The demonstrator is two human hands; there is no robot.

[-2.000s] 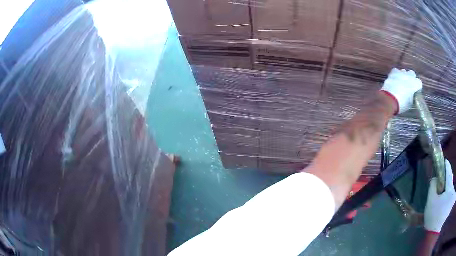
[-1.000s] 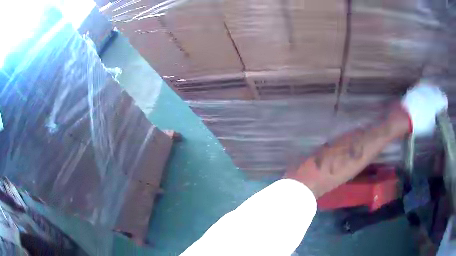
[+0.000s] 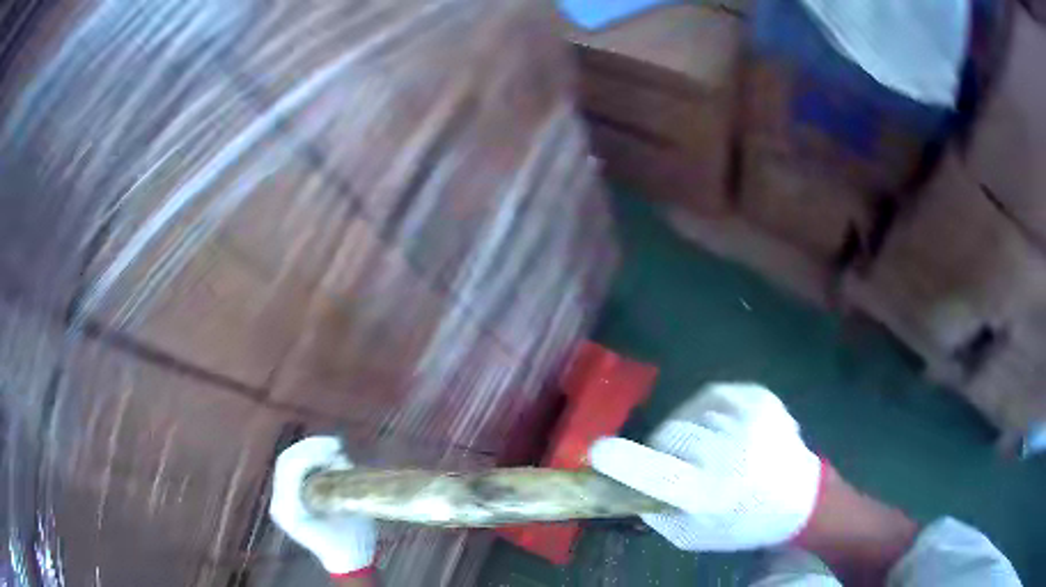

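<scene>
The tape-wrapped pallet truck handle [image 3: 470,495] lies level across the lower middle. My left hand [image 3: 319,505], in a white knit glove, is closed around its left end. My right hand [image 3: 734,470], gloved with a red cuff edge, holds its right end, with one finger lying over the bar. The red truck body [image 3: 594,407] shows beyond the handle, beside the foot of the load. The stretch-wrapped carton load [image 3: 333,252] fills the left side, blurred and tilted in view. The tiller arm and forks cannot be made out.
Brown cartons [image 3: 671,126] stand at the top right and continue down the right side. A blue thing [image 3: 843,126] and a whitish sheet [image 3: 906,46] lie among them. Green floor [image 3: 734,310] runs between the load and these cartons.
The view has swung round: the load now stands at the left, and the cartons at the right have come into view. Both hands now show on the handle at the lower middle.
</scene>
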